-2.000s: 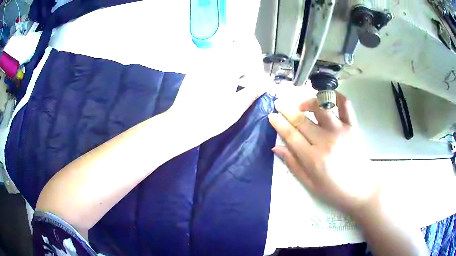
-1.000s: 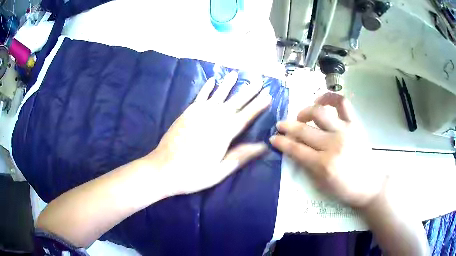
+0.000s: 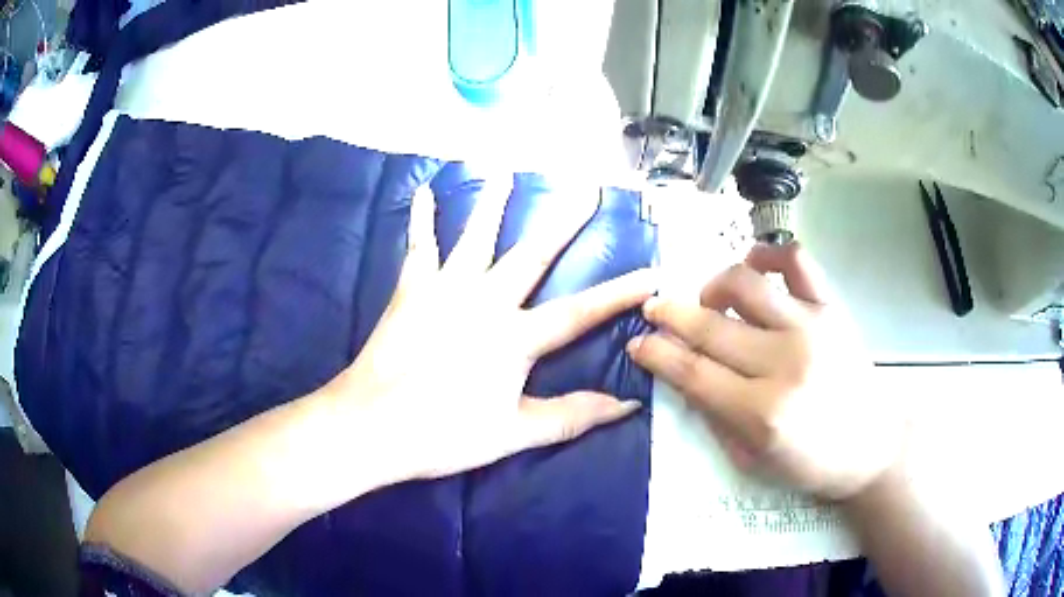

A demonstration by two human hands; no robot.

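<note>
The shiny navy quilted panel (image 3: 257, 268) lies on the white table, its right edge just below the presser foot area (image 3: 667, 173), where glare hides the needle. My left hand (image 3: 467, 338) lies flat on the panel with its fingers spread. My right hand (image 3: 770, 362) is at the panel's right edge, with thumb and index fingertips pinching the cloth there and the other fingers curled. A thin white backing edge (image 3: 72, 210) shows along the panel's left side.
The machine head (image 3: 968, 105) fills the upper right, with a knurled tension knob (image 3: 771, 219) above my right hand. Black tweezers (image 3: 946, 248) lie on the bed at right. A blue oblong attachment (image 3: 483, 44) is at the top. A pink spool (image 3: 21, 152) is far left.
My left hand has moved from beside the needle onto the panel and spread flat. My right hand has shifted slightly down along the edge. The bunched cloth near the foot now lies flatter.
</note>
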